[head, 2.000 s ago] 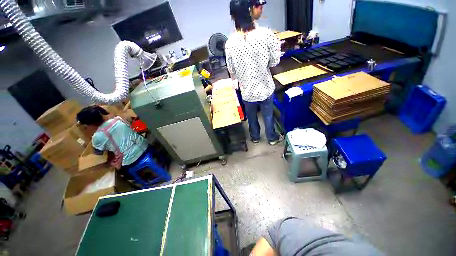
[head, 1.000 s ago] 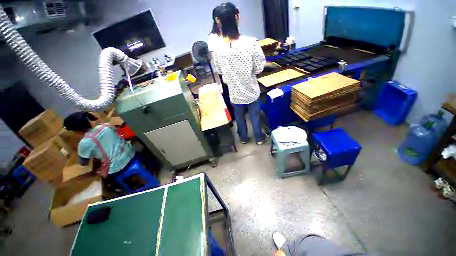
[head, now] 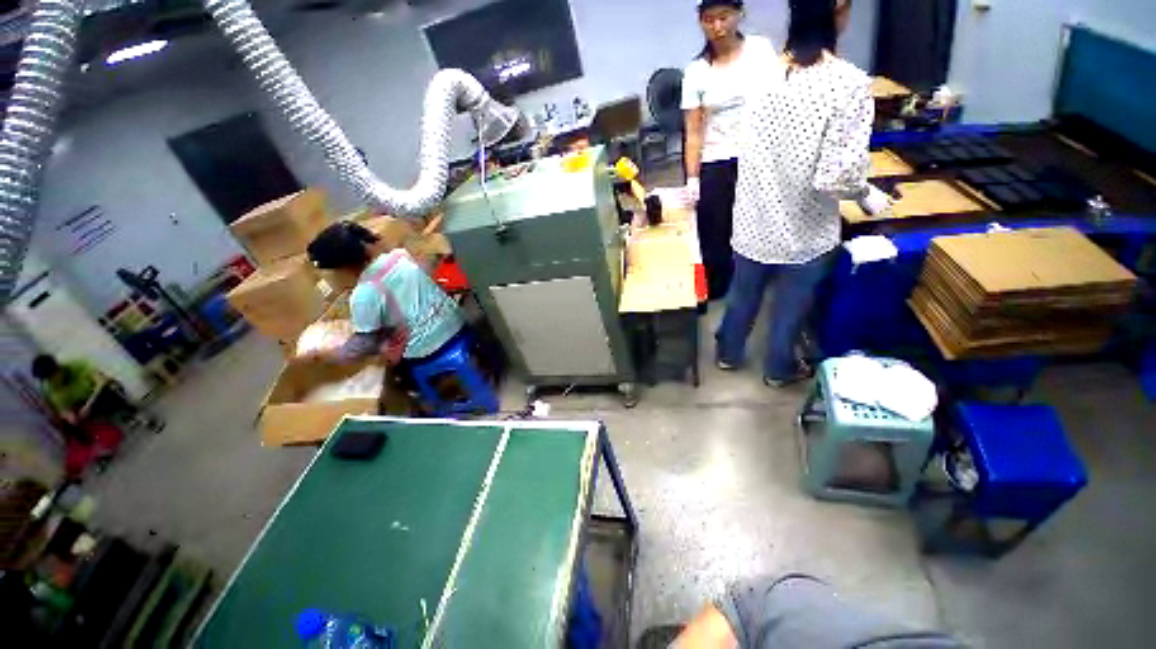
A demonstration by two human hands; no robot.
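Neither of my hands can be made out. A patch of bare skin (head: 710, 630) beside grey cloth (head: 824, 619) shows at the bottom edge; it looks like a leg, cut off by the frame. The green-topped worktable (head: 380, 520) is nearest in front, with a pale strip running along it. A small black case (head: 359, 445) lies near its far left corner. A clear bottle with a blue cap (head: 342, 628) is on the table at the bottom edge, partly cut off.
A seated person (head: 406, 304) reaches into an open carton (head: 323, 412). Two people stand by the side table (head: 662, 273) and flatbed machine (head: 1014, 235). A cabinet machine (head: 552, 330), brown board stack (head: 1027, 285), grey-green stool (head: 868, 437) and blue stool (head: 1021, 463) stand ahead.
The view has swung left, so things sit further right. The bottle has come into view. A second standing person in white shows beside the dotted shirt. The seated person's arm is over the carton.
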